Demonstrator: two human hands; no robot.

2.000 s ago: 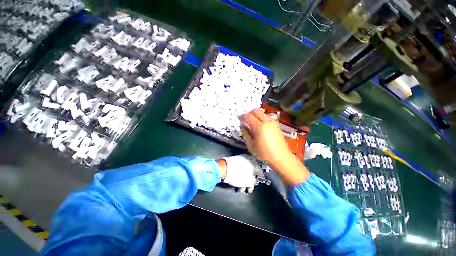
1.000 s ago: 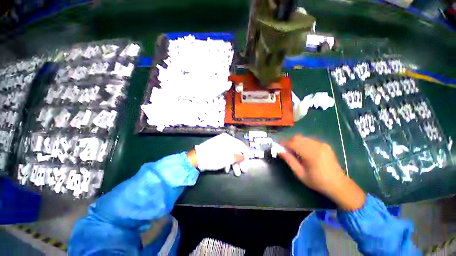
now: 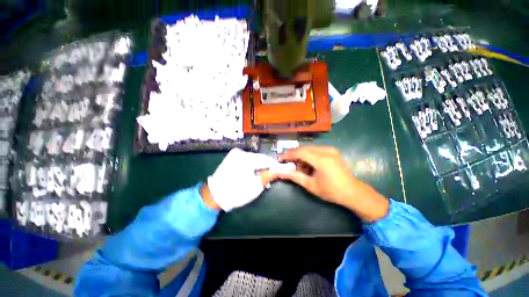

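My left hand (image 3: 238,180), in a white glove with bare fingertips, and my bare right hand (image 3: 325,174) meet over the bench in front of the fixture. Between their fingertips they hold a small white plastic part (image 3: 283,168). The fingers hide much of it. Another small white part (image 3: 285,145) lies on the bench just beyond the fingers. The orange press fixture (image 3: 281,119) stands behind, with a pale metal seat on top.
The olive-green press head (image 3: 286,43) is above the fixture. A black tray (image 3: 142,125) heaped with white parts is left of it. Blister trays (image 3: 40,139) stand far left and another (image 3: 438,168) right. A crumpled white wipe (image 3: 362,94) lies right of the fixture.
My right hand has moved left to my left hand, and both now hold the small part between them. The view has shifted, so the fixture and trays appear higher and further left.
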